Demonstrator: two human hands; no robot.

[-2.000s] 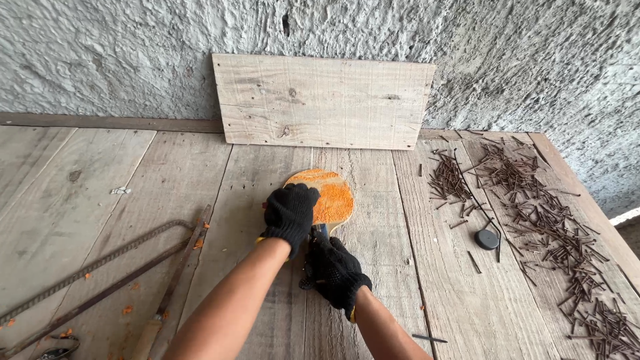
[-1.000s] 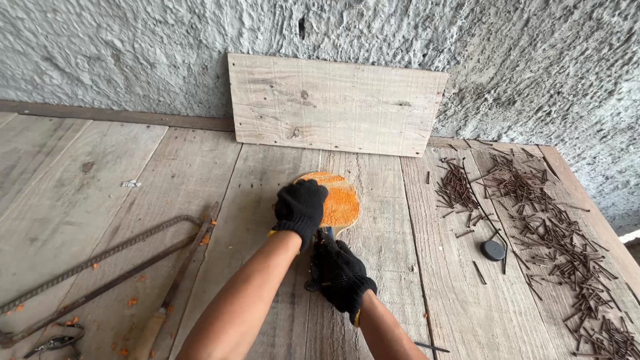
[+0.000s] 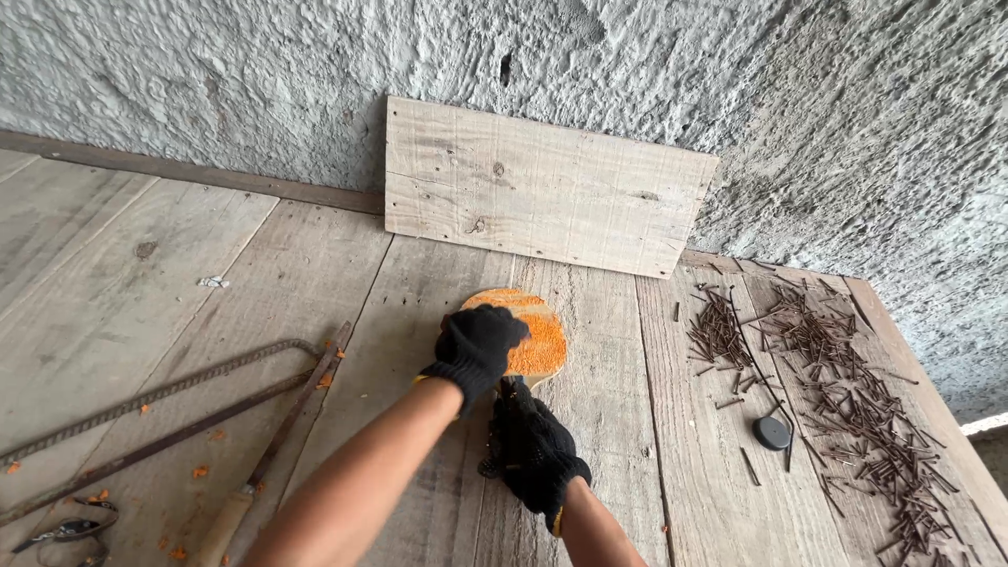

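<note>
A wooden table-tennis paddle (image 3: 543,346) with torn orange foam on its face lies on the plank tabletop. My left hand (image 3: 479,350), in a black knit glove, is on the left part of its blade; the fingers are curled, and whether they hold anything is hidden. Below the blade, my right hand (image 3: 535,453), also gloved in black, is closed around a dark tool whose end reaches the paddle's neck. The glove covers most of that tool, so its kind cannot be told.
A wooden board (image 3: 543,189) leans on the rough wall. Many rusty nails (image 3: 858,394) lie at the right beside a round black cap (image 3: 772,433). At left are a bent rebar rod (image 3: 197,378), a wooden-handled file (image 3: 295,417), wire (image 3: 79,529) and orange scraps (image 3: 200,472).
The view has shifted somewhat. Both hands stay at the paddle, with no plain change in what they hold.
</note>
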